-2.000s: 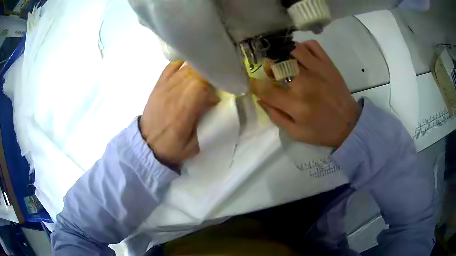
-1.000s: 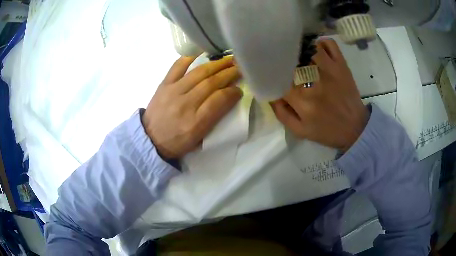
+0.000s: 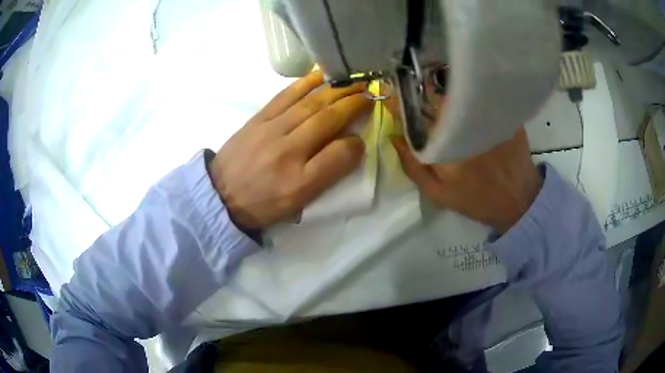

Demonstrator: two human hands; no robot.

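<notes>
A large white fabric panel spreads over the table's left side and down over the front edge. A smaller white fabric piece lies on it below the needle area. My left hand lies flat on the fabric, fingers spread toward the yellow-lit needle area, pressing without gripping. My right hand rests on the cloth at the right; the sewing machine head hides most of its fingers. The presser foot shows small between the hands; the needle itself cannot be made out.
The white lamp tube hangs left of the machine head. A ribbed cream knob is at the upper right. A curved white strip lies right of the machine. Ruler markings line the table front. A tan block is at the right edge.
The machine head appears farther right in the picture and now covers more of my right hand. My left hand's fingers have spread flat beside the needle area, reaching farther right.
</notes>
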